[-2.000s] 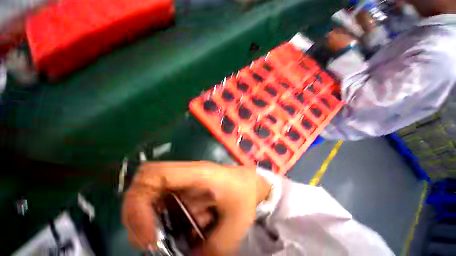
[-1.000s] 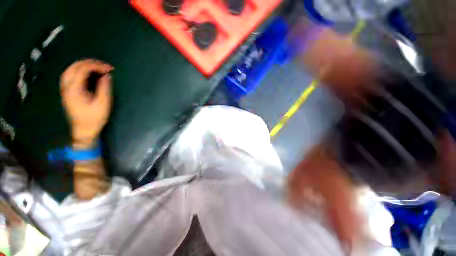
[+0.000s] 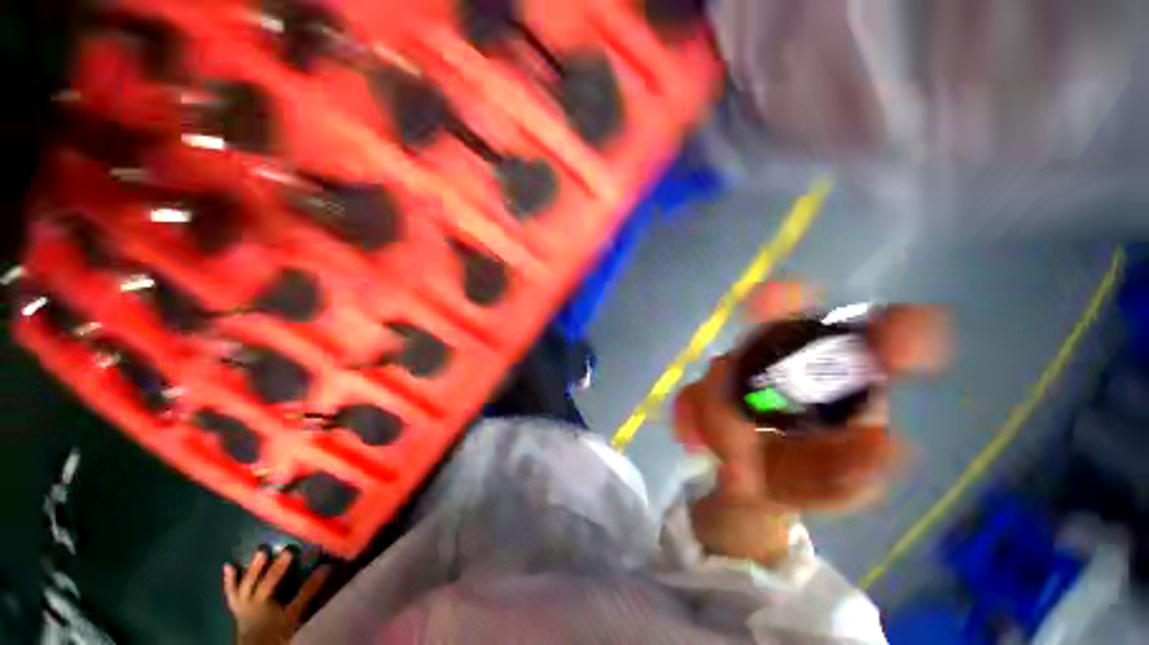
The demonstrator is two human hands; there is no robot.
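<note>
My right hand (image 3: 806, 460) is right of centre, above the grey floor, blurred. Its fingers are around a round dark object (image 3: 825, 365) with a whitish face or label and a small bright green patch. My left hand (image 3: 262, 602) is at the lower left, fingers spread and pointing up, over the dark mat beside the tray's near corner. I see nothing held in it, though the picture's bottom edge cuts it off. A large red-orange tray (image 3: 435, 422) fills the upper left, with rows of pockets holding black discs with thin tails.
Small whitish slivers (image 3: 57, 517) lie on the dark mat at the far left. Blue plastic (image 3: 611, 271) shows beside the tray's right edge. The grey floor has yellow lines (image 3: 743, 296). Blurred pale clothing (image 3: 995, 101) is at the top right, and blue items (image 3: 1021, 548) are at the lower right.
The view has shifted, so the tray looks much larger. The left hand has gone from curled to spread fingers. The right hand, blurred before, now shows the round object.
</note>
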